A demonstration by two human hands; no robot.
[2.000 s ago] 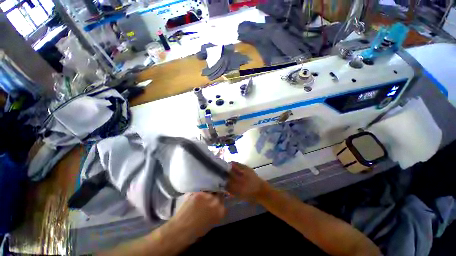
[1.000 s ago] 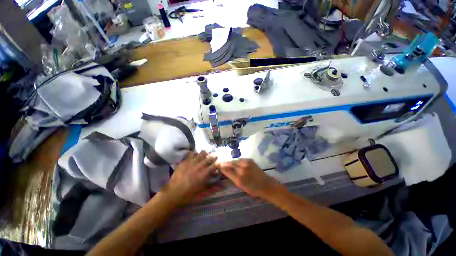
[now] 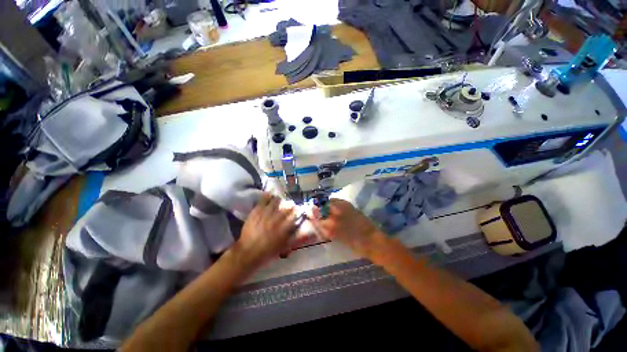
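The light grey garment with dark grey strips (image 3: 185, 220) lies bunched on the table left of the needle. The white sewing machine (image 3: 399, 130) stands across the table, its presser foot (image 3: 320, 199) low over the lit bed. My left hand (image 3: 268, 225) lies on the garment's edge just left of the needle, fingers pressed on it. My right hand (image 3: 340, 223) is just right of it, fingertips together at the presser foot. Glare and the fingers hide the cloth at the needle, so I cannot tell whether the right fingers pinch it.
Small blue-grey scraps (image 3: 412, 199) lie heaped on the machine bed. A tan square-topped container (image 3: 517, 225) stands right of them. A light grey and black bundle (image 3: 86, 130) lies far left. Dark grey cut pieces (image 3: 316, 55) lie on the brown board behind the machine.
The garment edge went from being held up before the machine to lying at the needle. Both hands moved up to the presser foot, and the garment spread left. The camera view shifted too.
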